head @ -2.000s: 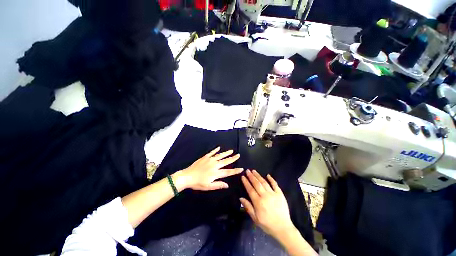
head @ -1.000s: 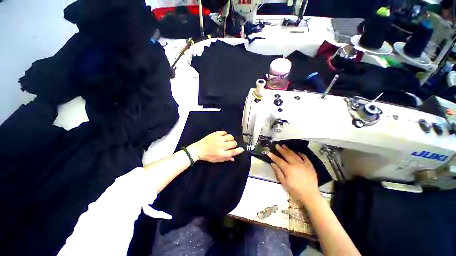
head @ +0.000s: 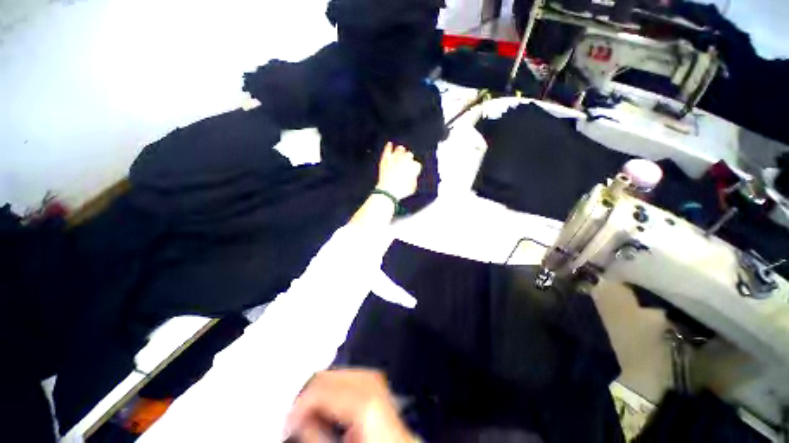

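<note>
My left hand (head: 400,173) is stretched forward onto the large crumpled black garment mass (head: 234,216) at the left. Its fingers are bent at the cloth; whether they grip it is hard to tell. My right hand (head: 350,407) is blurred at the bottom edge, partly cut off, with curled fingers; I cannot tell if it holds cloth. A black garment piece (head: 484,337) lies in front of the sewing machine (head: 675,251), reaching to the presser foot (head: 544,279). Neither hand is at the needle.
Spare black panels (head: 545,160) lie behind the needle on the white table (head: 471,221). A pink-topped pot (head: 643,173) stands behind the machine head. Another sewing machine (head: 640,69) is at the back. An orange item (head: 145,414) shows below the table edge at lower left.
The view has swung left. My left hand has left the needle area and reached the black mass. My right hand has moved from the presser foot to the bottom edge.
</note>
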